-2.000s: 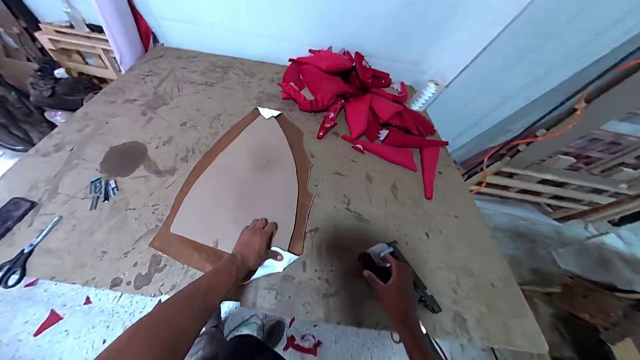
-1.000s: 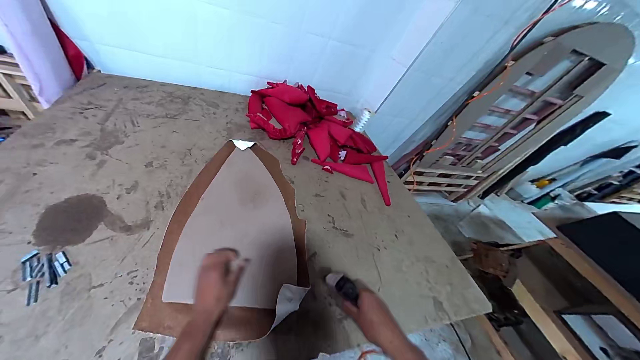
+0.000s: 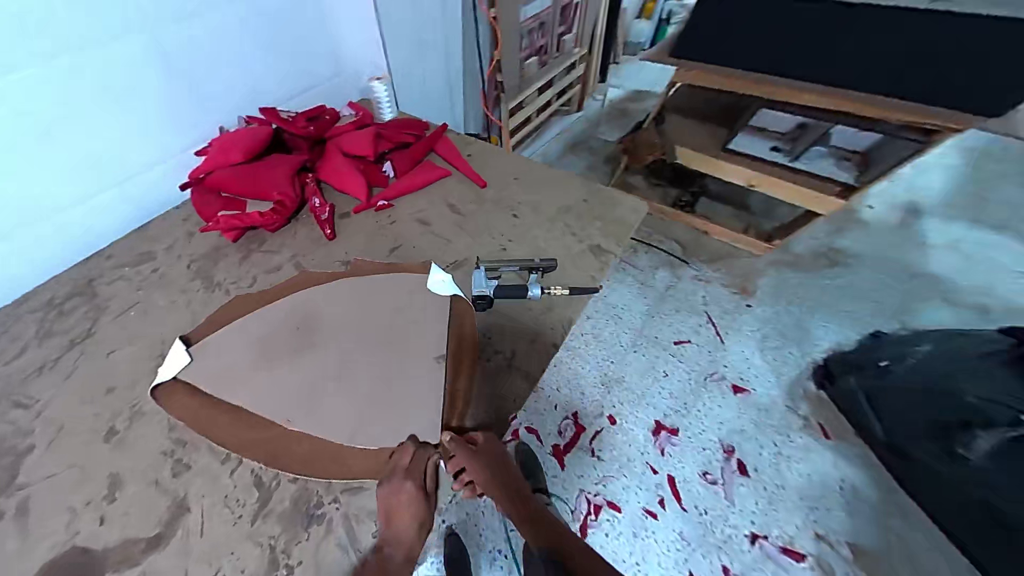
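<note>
A pale, pointed-arch panel (image 3: 320, 360) lies on a larger piece of brown leather-like material (image 3: 280, 444) on the table. White undersides show where the material is folded over at the panel's tip (image 3: 173, 362) and at one base corner (image 3: 442, 282). At the near base corner, my left hand (image 3: 406, 484) grips the brown edge. My right hand (image 3: 478, 468) pinches the same corner from the right, the fingers of both nearly touching. A pneumatic staple gun (image 3: 516, 284) lies on its side beyond the folded base corner, with no hand on it.
Red stuffed fabric pieces (image 3: 272, 176) are heaped near the wall, beside a white thread cone (image 3: 382, 98). The table edge (image 3: 560, 344) runs close on the right. Red scraps (image 3: 570, 438) litter the speckled floor. A wooden frame (image 3: 752, 172) and a black covering (image 3: 928, 416) stand farther right.
The panel and material have been turned, so the tip now points left. My right hand has let go of the staple gun, and both hands have come together at a corner. The view has swung right.
</note>
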